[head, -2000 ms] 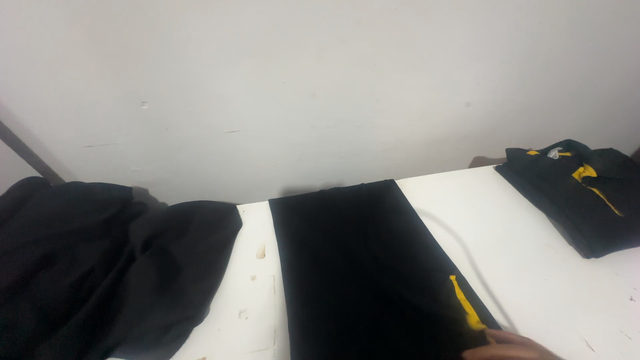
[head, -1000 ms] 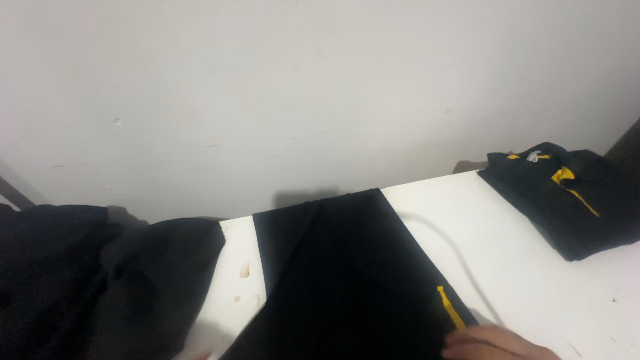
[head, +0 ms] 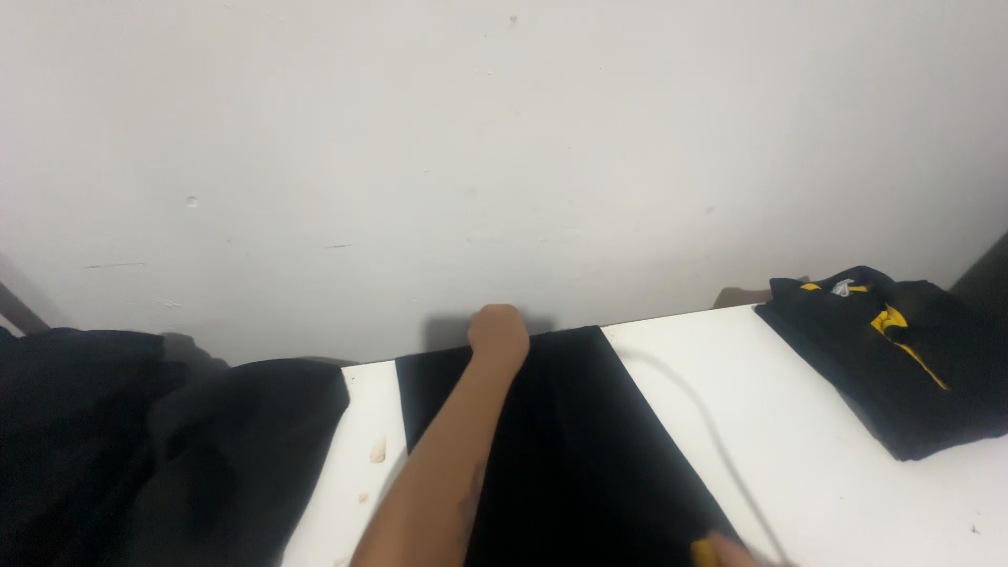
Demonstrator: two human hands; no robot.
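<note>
A black garment with yellow trim lies over the white table, its far end at the table's back edge. My left hand reaches across it to that far end, fingers curled down at the edge; whether cloth is gripped there is hidden. At the bottom right, my right hand is blurred and mostly cut off by the frame, beside the yellow trim at the garment's near right side. Its fingers are too unclear to read.
Dark cloth is heaped on the left of the white table. A folded black garment with yellow trim lies at the right. Behind the table stands a pale wall. A brown object shows partly behind the folded garment.
My left arm has come into view and reached to the far end of the middle garment. My right hand has stayed near the yellow trim at the lower right.
</note>
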